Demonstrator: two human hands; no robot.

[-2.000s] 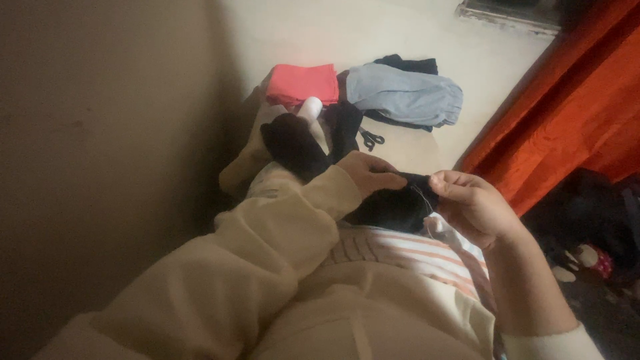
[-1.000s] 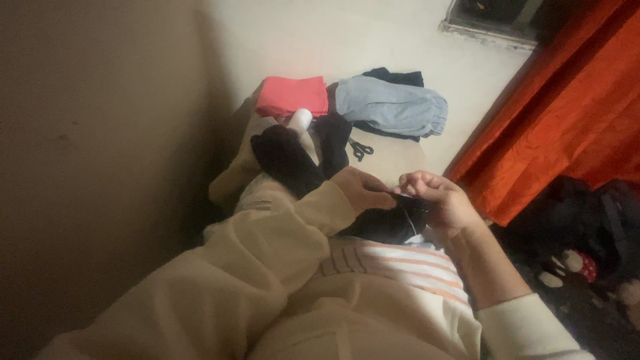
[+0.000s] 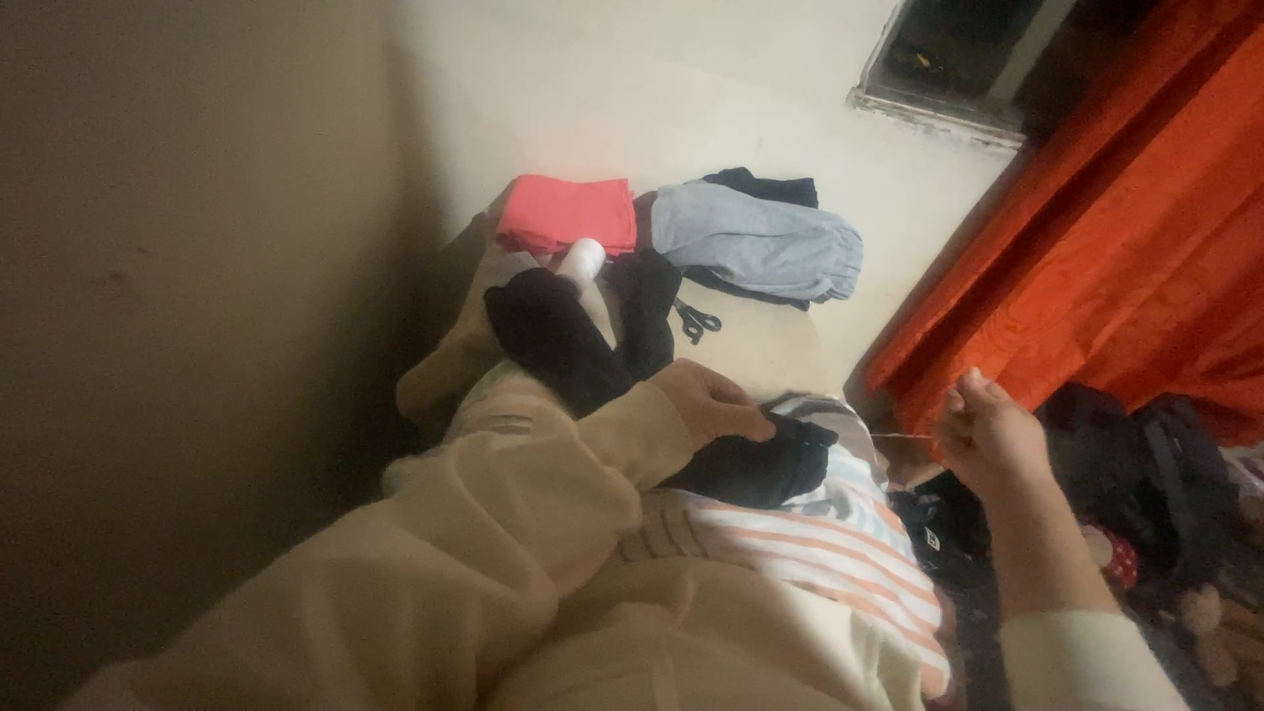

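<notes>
My left hand (image 3: 719, 407) pinches the edge of a black cloth garment (image 3: 765, 466) lying on my lap over striped fabric (image 3: 790, 548). Off to the right, my right hand (image 3: 987, 434) is raised with its fingertips pinched together, and a thin pale thread (image 3: 901, 435) runs from it toward the black cloth. Whether a needle is between those fingers cannot be told. A dark part of cloth (image 3: 553, 331) stretches away beyond my left hand, with a white thread spool (image 3: 582, 261) beside it. Black-handled scissors (image 3: 697, 321) rest on the pale surface farther off.
Folded red cloth (image 3: 568, 212) and a light blue garment (image 3: 755, 240) over dark cloth lie by the wall. An orange curtain (image 3: 1106, 286) hangs at the right below a window ledge (image 3: 933, 120). Dark bags or clothes (image 3: 1136, 474) are heaped on the right.
My right hand has moved away to the right from the black cloth, and the thread is now drawn out between them. My left hand keeps its hold on the cloth.
</notes>
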